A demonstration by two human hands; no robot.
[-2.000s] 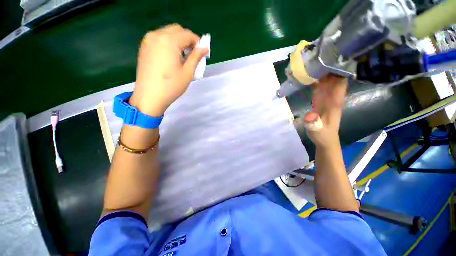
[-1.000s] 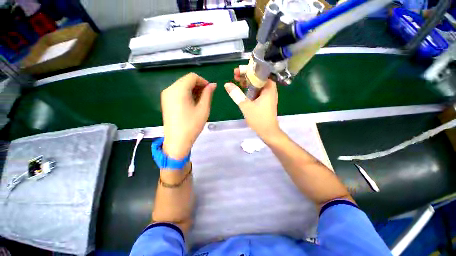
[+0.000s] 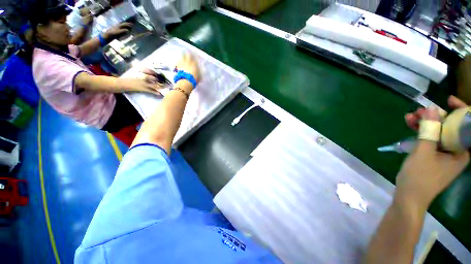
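My left hand is stretched out over the grey foam-lined tray. It is blurred, and whether it holds anything cannot be told. Dark and white parts, perhaps an open adapter, lie on the tray beside it, partly hidden by another person's hand. My right hand is at the right edge, wrapped around the glue gun, which is cut off by the frame. Its pale nozzle points left over the green belt. A white crumpled scrap lies on the pale mat.
A person in a pink shirt works at the tray's far left, hands over it. A short white USB cable lies between tray and mat. A foam-topped tray with red-handled pliers stands across the green belt. Blue floor is at left.
The view has swung left. My left hand has moved from near the gun out to the tray. My right hand and the gun now sit at the right edge. The person in pink has come into view.
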